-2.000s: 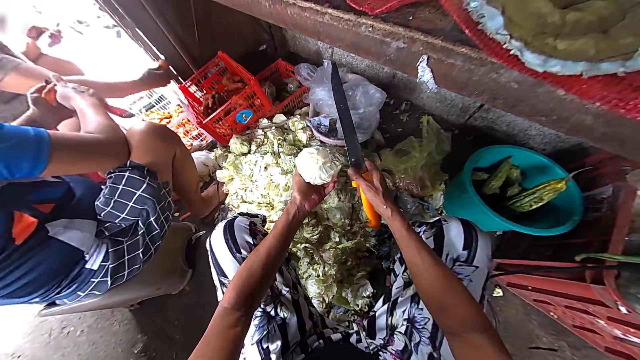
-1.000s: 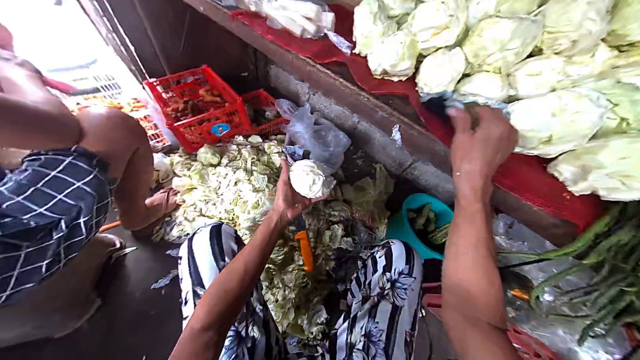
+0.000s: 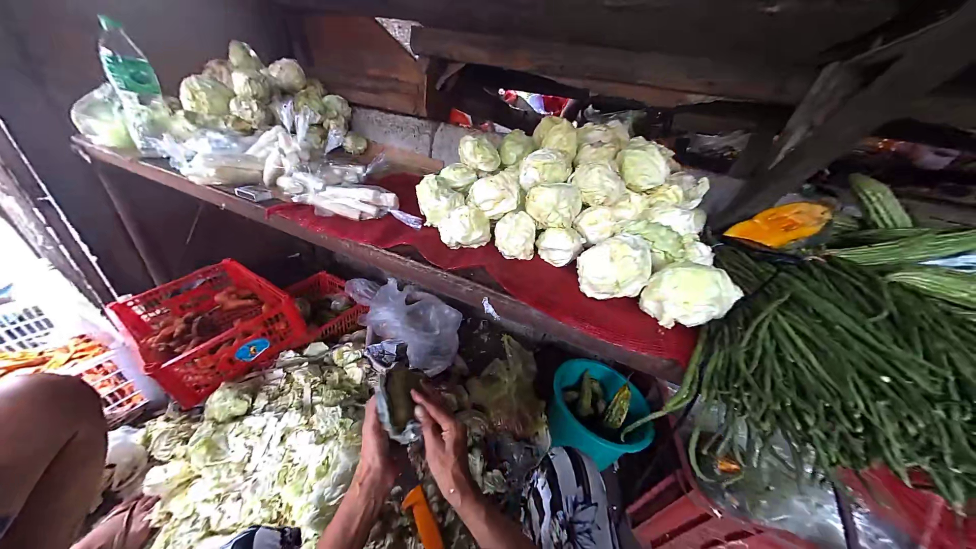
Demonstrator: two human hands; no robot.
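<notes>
My left hand (image 3: 376, 442) holds a rounded item with a brown face and a pale bluish rim (image 3: 399, 404); what it is I cannot tell. My right hand (image 3: 442, 431) rests its fingers against that item's right side. An orange handle (image 3: 422, 518) lies below and between my wrists; its blade is hidden. Trimmed cabbage leaves (image 3: 259, 457) are heaped left of my hands. On the shelf ahead, pale cabbage heads (image 3: 553, 204) are piled on red mesh cloth (image 3: 526, 286). The cabbage head held earlier cannot be made out.
Left of the leaf heap stands a red crate (image 3: 221, 335) of orange-brown produce, near a person's bare knee (image 3: 46, 435). A clear plastic bag (image 3: 415, 324) lies under the shelf edge. Right are a teal basin (image 3: 560, 427) of gourds and long green beans (image 3: 801, 366) hanging off the shelf.
The view has swung up toward the shelf. My right hand has come back from the shelf edge to my left hand. The cabbage seen in my left hand has given way to the brown-faced item.
</notes>
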